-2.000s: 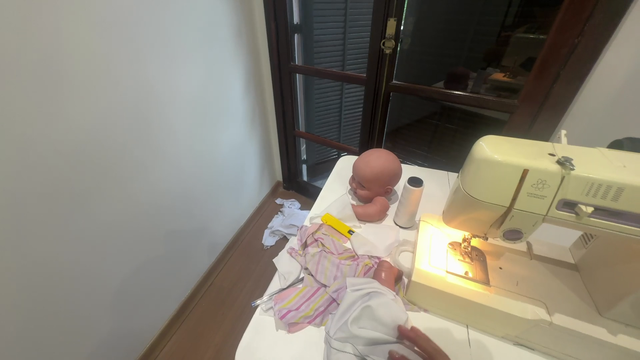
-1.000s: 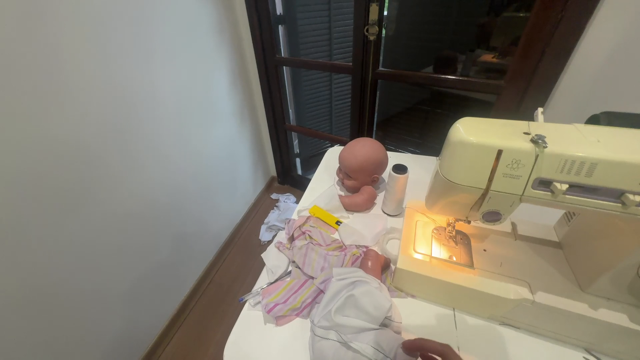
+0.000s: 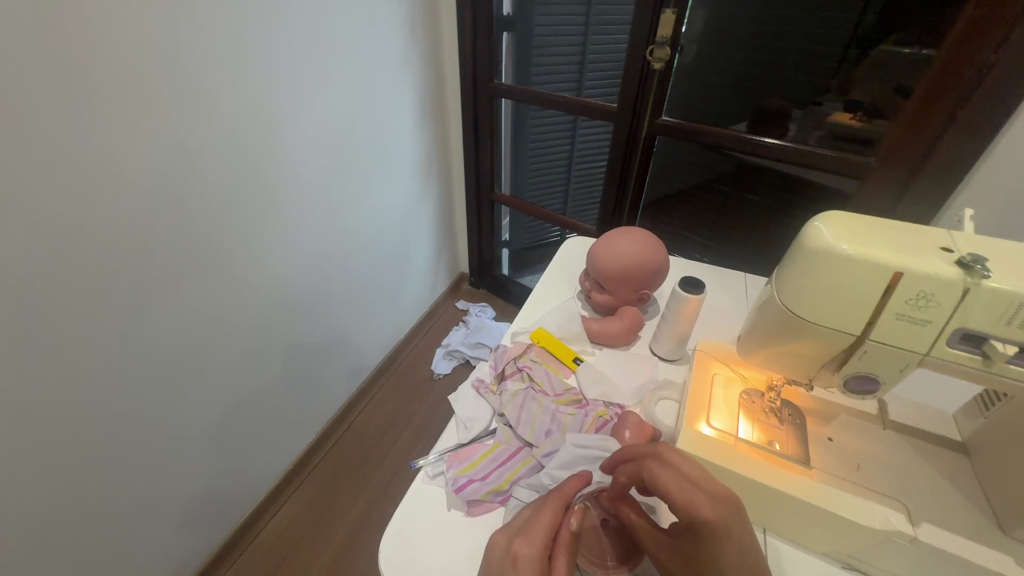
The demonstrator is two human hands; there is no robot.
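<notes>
Near the bottom centre my left hand (image 3: 544,532) and my right hand (image 3: 688,500) meet, fingertips pinching the edge of a white cloth (image 3: 580,456). Between them shows a pinkish, translucent rounded piece (image 3: 604,536), partly hidden by my fingers. Just beyond are a small doll limb (image 3: 634,428) and a striped pink, white and yellow cloth (image 3: 536,408). A bald doll head (image 3: 628,264) lies farther back with a doll arm (image 3: 614,326) before it. A yellow box cutter (image 3: 558,349) rests on white fabric near a white thread cone (image 3: 678,318).
A cream sewing machine (image 3: 848,304) with its lamp lit stands at right on the white table (image 3: 412,524). A roll of tape (image 3: 666,406) lies beside it. Pens (image 3: 452,449) lie at the left edge. Light cloth (image 3: 472,340) is on the floor, by the wall and glazed door (image 3: 560,104).
Both hands have come together at the bottom centre; one second ago only part of one hand showed at the lower edge. The pinkish rounded piece is now visible between them.
</notes>
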